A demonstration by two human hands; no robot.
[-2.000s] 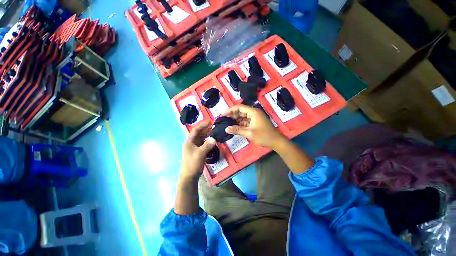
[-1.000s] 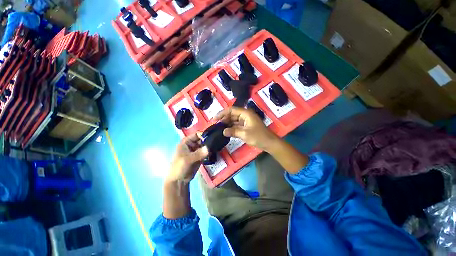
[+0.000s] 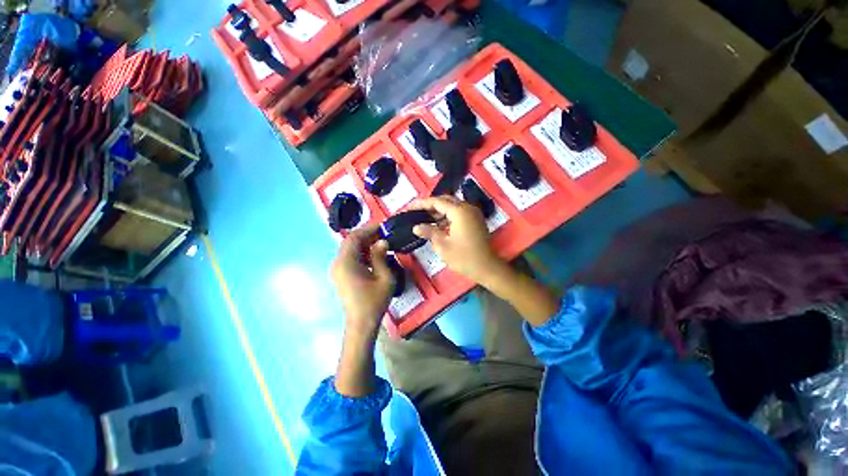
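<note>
My left hand [image 3: 364,270] and my right hand [image 3: 456,240] hold one black smartwatch [image 3: 406,231] between their fingers, above the near left part of the orange-red turnover tray [image 3: 609,177]. Several black smartwatches, such as one at the right [image 3: 577,128], sit in the tray's pockets on white paper slips [image 3: 581,158]. Dark loose straps or parts [image 3: 453,153] lie across the middle pockets. Another black watch sits under my left hand, partly hidden.
Stacked trays [image 3: 307,65] and clear plastic film [image 3: 418,60] lie beyond on the green table [image 3: 642,125]. Cartons [image 3: 735,102] stand at the right, above a maroon bag [image 3: 744,270]. A tray trolley [image 3: 139,223], blue stool [image 3: 121,321] and grey-white stool [image 3: 156,432] are at the left.
The held watch has turned from a rounded bundle to a flatter, more level pose between my hands. My hands have shifted slightly, and the camera view has moved a little.
</note>
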